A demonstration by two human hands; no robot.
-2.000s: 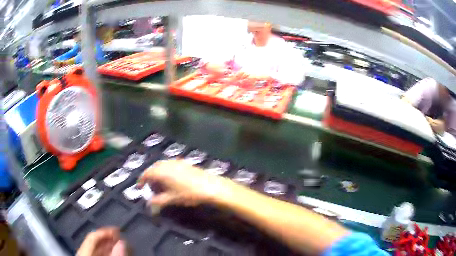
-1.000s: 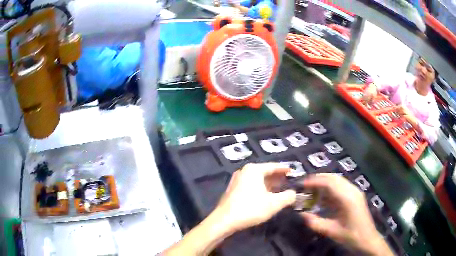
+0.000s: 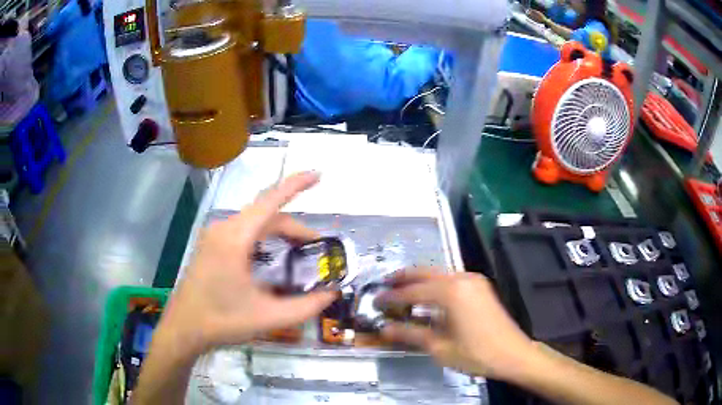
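Observation:
My left hand (image 3: 229,277) holds a half-built unit (image 3: 328,263) by its edges, between thumb and fingers, above the grey press plate (image 3: 396,231). The unit has a dark rim and yellow inside. My right hand (image 3: 455,316) is blurred, with its fingers around a dark and silver rounded unit (image 3: 369,307) low over the plate. Whether that unit still touches a fixture is hidden. Parts of the orange fixtures (image 3: 332,331) show below and between my hands.
The gold-brown press head (image 3: 207,103) hangs at upper left beside a control panel (image 3: 131,67). The black foam tray (image 3: 546,273) with silver-white parts is at right, the orange fan (image 3: 586,119) behind it. A green bin (image 3: 115,332) stands lower left. A blue-clothed person (image 3: 356,71) is behind the press.
The view has turned left from the tray to the press. Both hands are now over the press plate, apart, instead of together above the tray. The right hand now has a dark and silver unit.

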